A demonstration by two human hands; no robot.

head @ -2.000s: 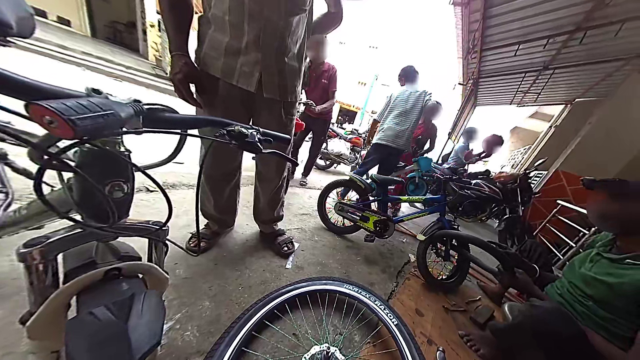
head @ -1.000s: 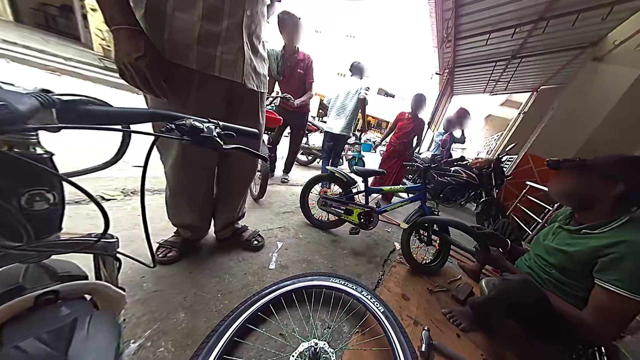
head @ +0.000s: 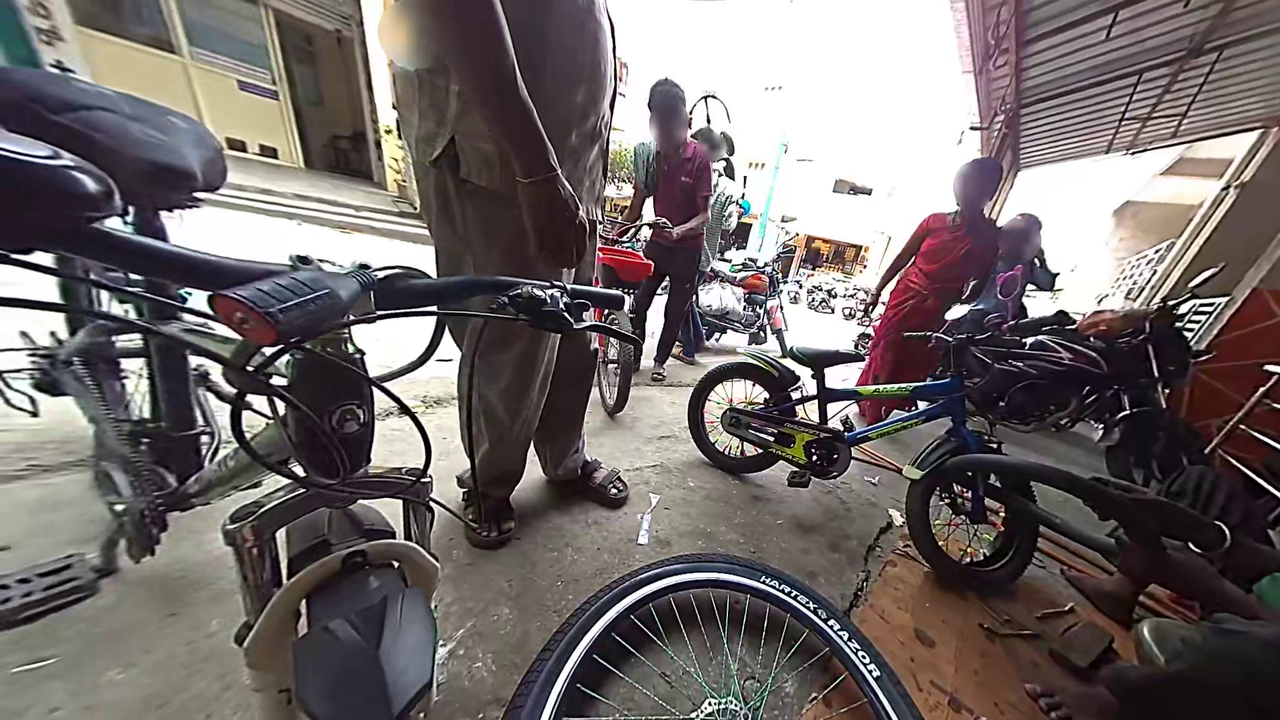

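Neither my left hand nor my right hand is in view. A spoked bicycle wheel with a Hartex tire (head: 700, 575) shows at the bottom centre; its lower part is cut off by the frame edge. Left of it stands a bicycle front end, with a black handlebar (head: 440, 290), a black and red handlebar light (head: 290, 305), loose cables, a suspension fork (head: 250, 550) and a dark mudguard (head: 365, 640). What, if anything, holds the wheel is hidden below the frame.
A person in sandals (head: 510, 390) stands just beyond the handlebar. A small blue and green bicycle (head: 880, 410) stands right of centre. At the right edge, a seated co-worker's hands are by a black tube (head: 1060, 480). Small tools lie on a brown board (head: 940, 640). Motorcycles (head: 1070, 375) stand behind.
The view has swung left, showing more of the bicycle at the left. A person in red in the background has turned and moved. The seated co-worker is now mostly out of frame.
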